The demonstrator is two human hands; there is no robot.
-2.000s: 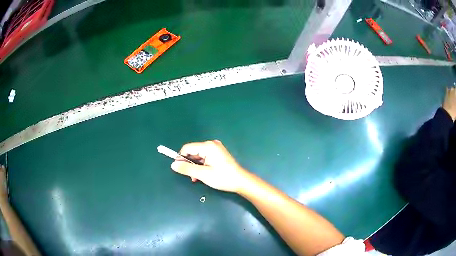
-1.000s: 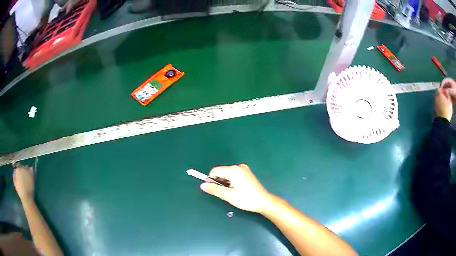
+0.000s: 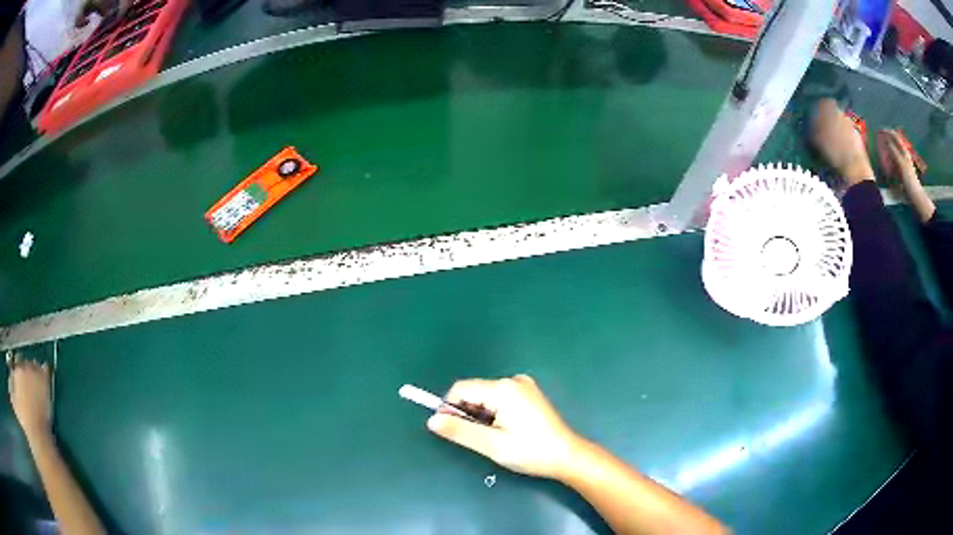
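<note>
My right hand (image 3: 517, 423) is closed around tweezers (image 3: 421, 396), low over the green bench. Their pale end points up-left past the fingertips, and a dark part shows between the fingers. A tiny pale ring (image 3: 490, 481) lies loose on the bench just below the hand. My left hand is not in view. Across the metal rail, an orange unit (image 3: 261, 194) lies flat on the green strip, its black round part towards the upper right and its pale patterned area at the lower left.
The worn rail (image 3: 418, 254) crosses ahead to a grey post (image 3: 747, 115) with a pink-white fan (image 3: 779, 254). A white scrap (image 3: 26, 245) lies far left; a red tray (image 3: 115, 63) stands beyond. Another person's hand (image 3: 31, 392) is at the left edge; dark-sleeved arms (image 3: 883, 240) are right.
The view has shifted; my right hand keeps its hold and stays near the ring. The orange unit has shifted left relative to the rail and post. At right, another person's hand has reached across the rail.
</note>
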